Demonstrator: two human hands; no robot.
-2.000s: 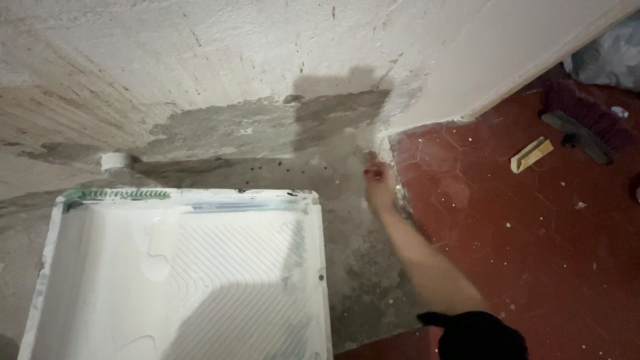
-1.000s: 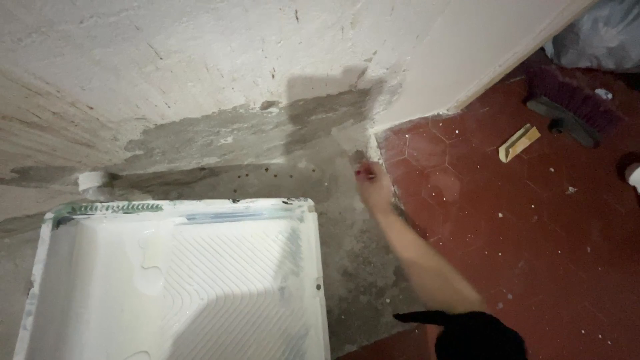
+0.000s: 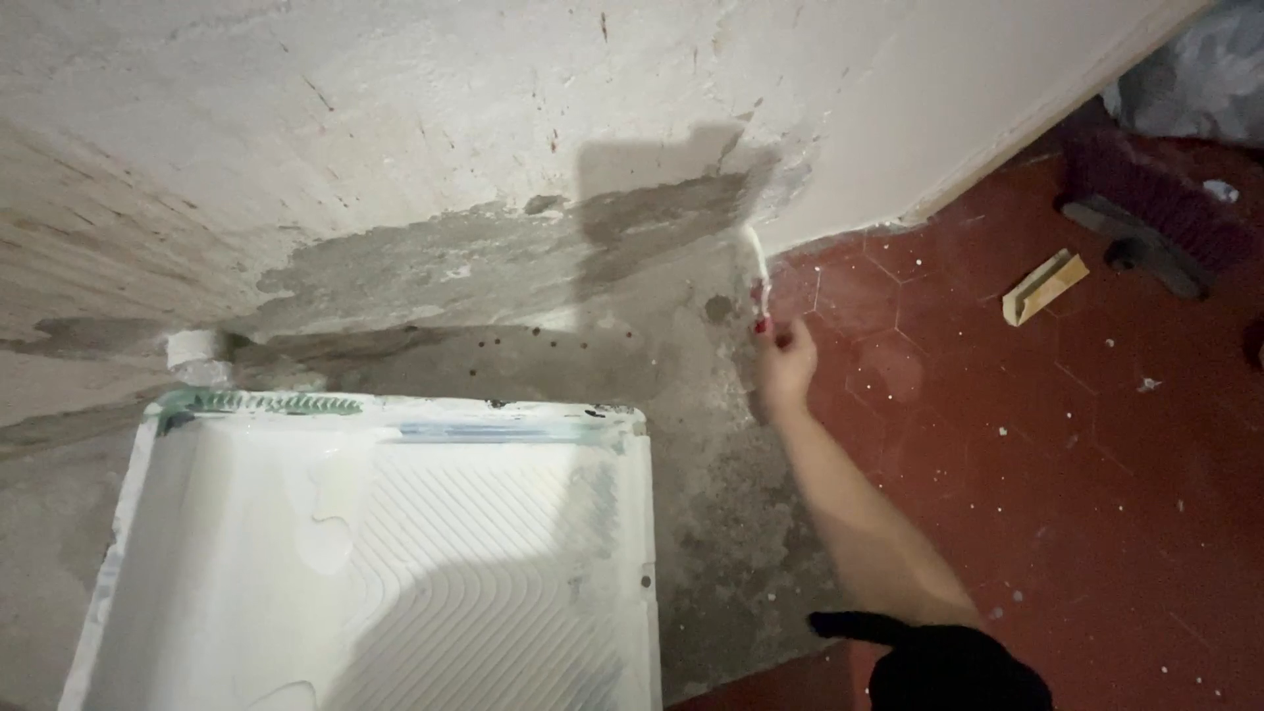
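My right hand (image 3: 790,370), with red nails, is at the edge where grey concrete meets red hexagonal floor tiles. Its fingers are pinched on the lower end of a thin white strip (image 3: 758,259), perhaps tape, which runs up toward the wall corner. A black sleeve is pushed back on that forearm. On the concrete to the left lies a large paint tray (image 3: 647,523) with white paint and a ribbed slope, its rim smeared green and blue. My left hand is out of the picture.
A rough, patched wall (image 3: 444,118) stands beyond the tray, with a short white pipe stub (image 3: 200,355) at its foot. On the red tiles (image 3: 948,444) lie a folded yellowish piece (image 3: 1045,286), a purple broom head (image 3: 1150,212) and paint specks. Crumpled plastic (image 3: 1200,74) sits top right.
My right hand has moved a little to the right, over the tile edge. The white strip now stretches plainly between its fingers and the wall corner.
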